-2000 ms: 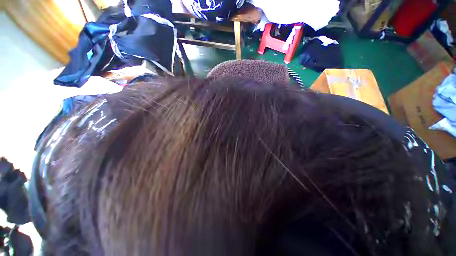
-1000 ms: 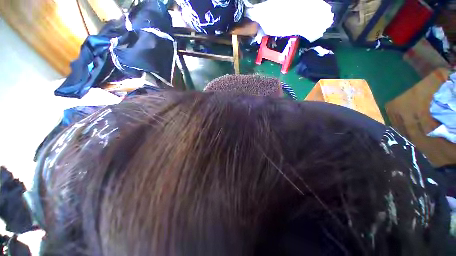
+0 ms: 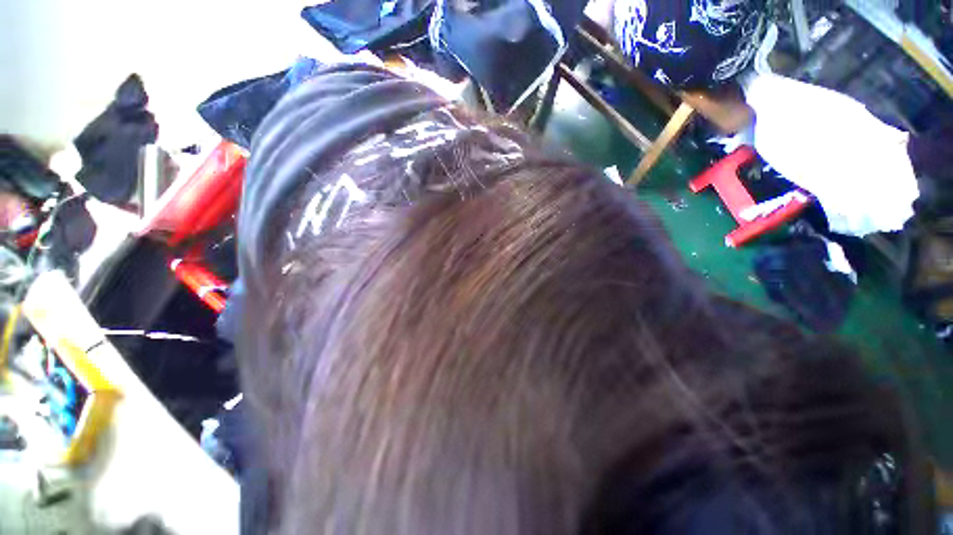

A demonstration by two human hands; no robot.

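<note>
Hair and a dark printed top fill the middle of the view. Neither my left hand nor my right hand shows. Dark garment pieces with white trim lines (image 3: 496, 47) lie at the top centre. More dark cloth (image 3: 123, 141) lies in a heap on the bright surface at the upper left. A red object (image 3: 199, 195) stands beside that heap, close to my sleeve; what it is I cannot tell. No held thing is visible.
A red plastic stool (image 3: 744, 199) stands on the green floor beside a white cloth bundle (image 3: 831, 152). A dark cloth bundle (image 3: 803, 280) lies below it. A wooden bench leg (image 3: 660, 144) and a seated person's printed top (image 3: 690, 37) show at upper right.
The view has turned: stool, white cloth and dark garments have shifted right. The red object and a pale table edge now show at left. The padded seat and cartons are no longer visible.
</note>
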